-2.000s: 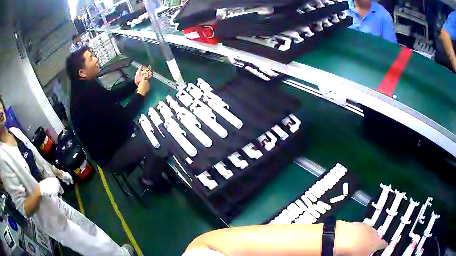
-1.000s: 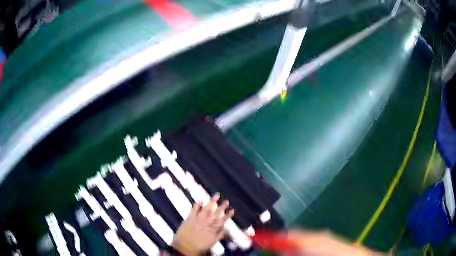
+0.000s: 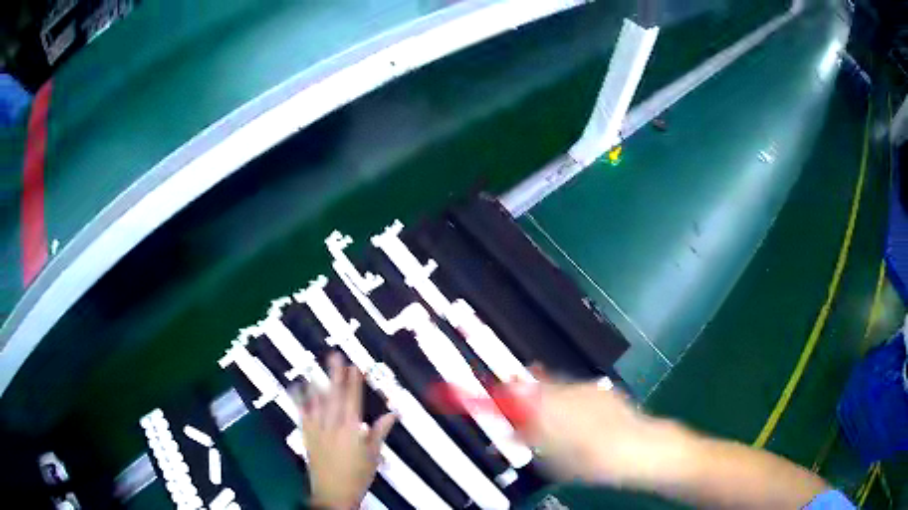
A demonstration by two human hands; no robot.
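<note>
Several long white bodies with thin stepped stems (image 3: 438, 359) lie side by side in a black foam tray (image 3: 538, 279). One stem near the right of the row sits crooked. My left hand (image 3: 340, 433) lies flat over the bodies at the left, thumb apart, with nothing seen in it. My right hand (image 3: 572, 423) is blurred and comes in from the right, over the rightmost bodies. It appears closed on a red object (image 3: 478, 401), which lies across the bodies; blur hides its shape and the fingertips.
A narrow black tray with small white pieces (image 3: 171, 463) is at lower left. A pale metal rail (image 3: 299, 95) curves behind, with a white post (image 3: 619, 90) at upper right. A blue crate (image 3: 876, 398) stands on the floor at right.
The view has swung right from the neighbouring worker and trays to this tray. My left hand now lies further left along the row. My right hand with the red object has come in over the bodies.
</note>
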